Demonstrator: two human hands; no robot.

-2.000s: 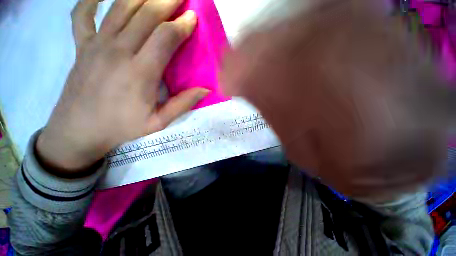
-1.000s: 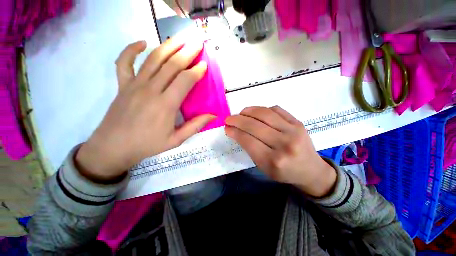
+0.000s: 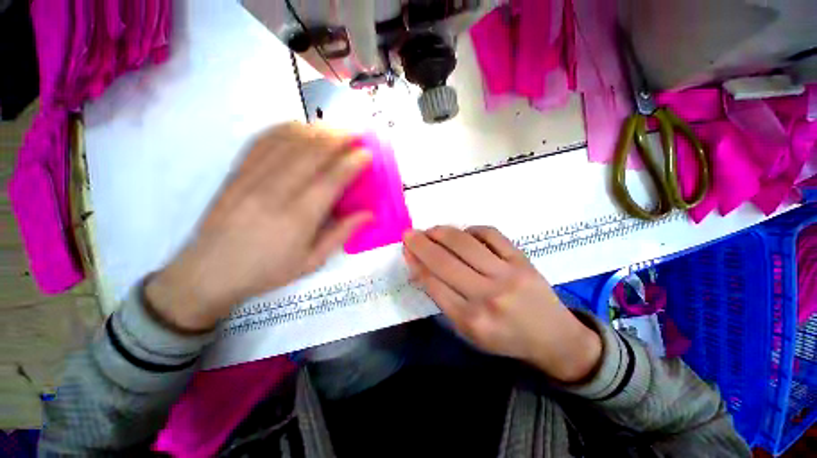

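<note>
A bright pink fabric piece (image 3: 381, 201) lies flat on the white table, its far end near the presser foot (image 3: 369, 80) in the lamp light. My left hand (image 3: 264, 215) is blurred and rests over the piece's left side, fingers pointing at the needle area; whether it grips the fabric is unclear. My right hand (image 3: 497, 295) pinches the near right corner of the piece between thumb and fingertips. Whether the far edge is under the foot is hidden by glare.
Scissors with brass-coloured handles (image 3: 665, 170) lie at right by loose pink pieces (image 3: 735, 170). Pink strips (image 3: 524, 54) lie under the machine arm. A pink stack (image 3: 98, 45) is at the left edge. The table ruler (image 3: 573, 234) runs along the front. Blue baskets (image 3: 717, 304) stand below right.
Two seconds ago my right hand was a large blur near the camera; it then came down to the fabric's corner. Since one second ago, the view has shifted and my left hand has become blurred.
</note>
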